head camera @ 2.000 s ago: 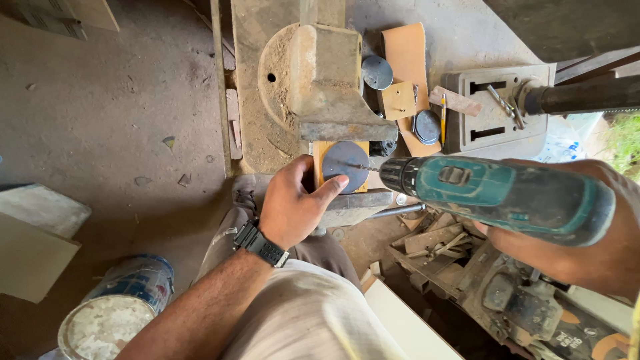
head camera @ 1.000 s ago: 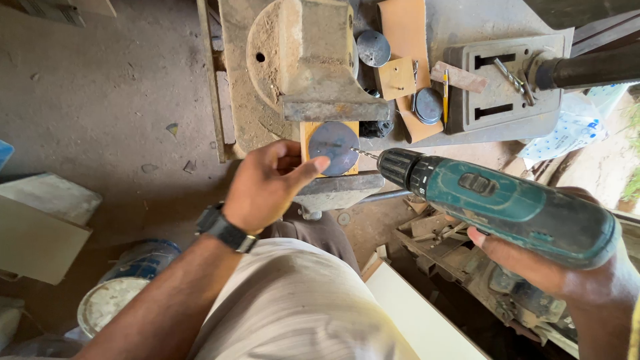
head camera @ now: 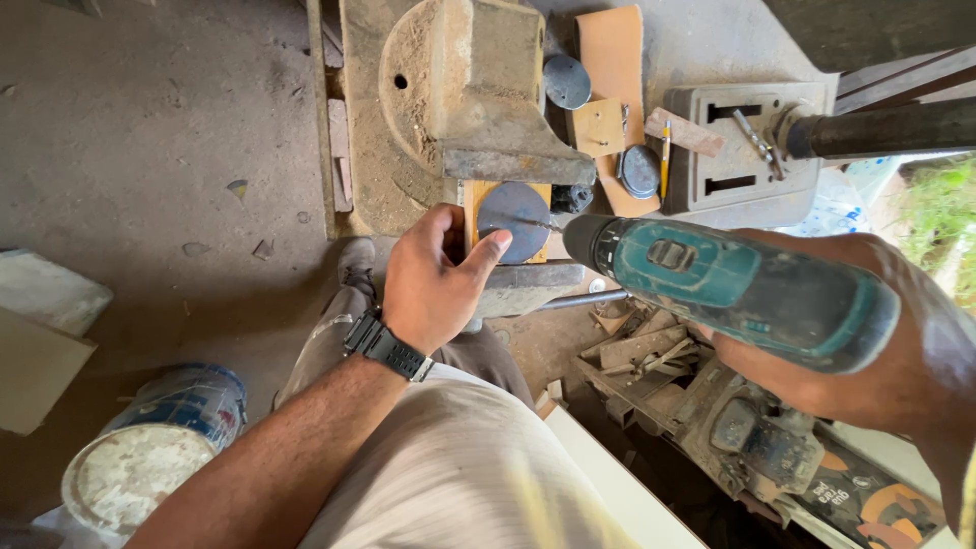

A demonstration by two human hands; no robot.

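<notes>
A dark round metal disc [head camera: 517,210] lies against a wooden block [head camera: 472,200] between the jaws of a bench vise [head camera: 518,164]. My left hand [head camera: 438,282], with a watch on its wrist, holds the disc and block at their left side, its thumb on the disc's lower edge. My right hand [head camera: 823,335] grips a teal and black cordless drill [head camera: 709,278], its fingers partly hidden behind the tool. The twist drill bit [head camera: 540,224] points left over the disc; whether its tip touches the metal cannot be told.
Beyond the vise lie two more metal discs [head camera: 567,81] [head camera: 639,171], a drilled wooden square [head camera: 598,127], an orange strip [head camera: 612,46] and a yellow pencil [head camera: 666,160]. A drill press base [head camera: 751,145] stands at right. Below are a paint bucket [head camera: 141,473] and a crate of scraps [head camera: 648,351].
The drill has moved left; its bit was at the disc's right edge one second ago and is now over the disc. My left hand stays at the disc and block.
</notes>
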